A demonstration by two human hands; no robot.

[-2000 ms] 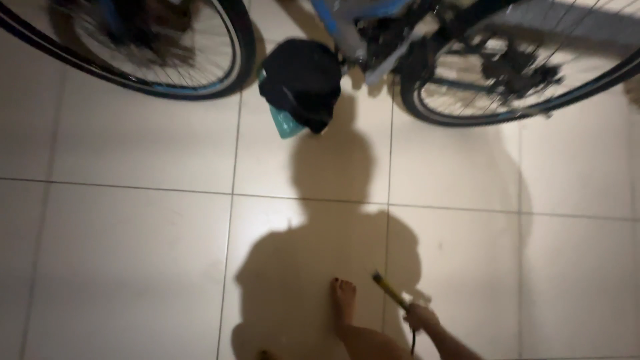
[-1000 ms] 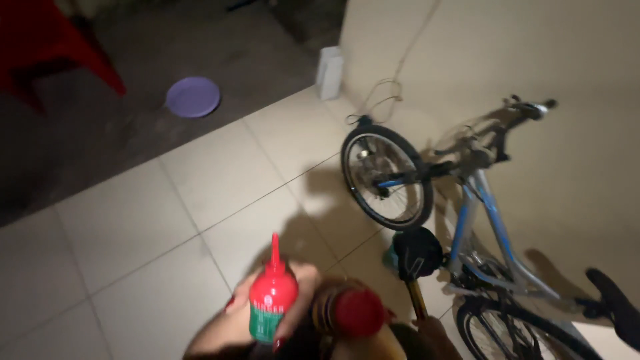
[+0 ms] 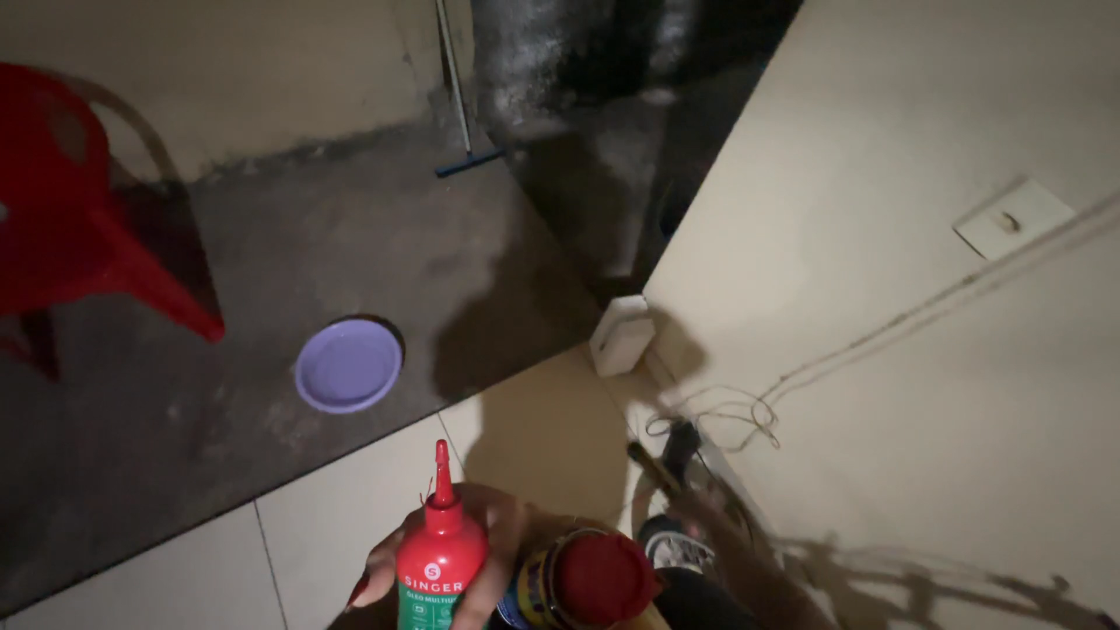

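Note:
My left hand [image 3: 499,534] grips a red and green Singer oil bottle [image 3: 442,551] by its sides, its thin red nozzle pointing up. Right beside it is a can with a red cap [image 3: 604,577], seen from above near the same hand; how it is held is hidden. My right hand [image 3: 700,512], blurred and dim, is closed around a thin yellow and black tool [image 3: 656,470] over the bicycle wheel. The tool's exact kind cannot be told.
A purple basin [image 3: 350,366] and a red plastic chair [image 3: 105,236] stand on the dark floor. A squeegee [image 3: 471,164] leans farther back. A white block [image 3: 623,337] sits at the wall corner; a cord [image 3: 862,337] runs along the wall, with loops near the bicycle wheel.
The view has swung from the bicycles to the doorway area. The oil bottle and red-capped can, not visible two seconds ago, are in view one second ago and now. The right hand keeps the tool.

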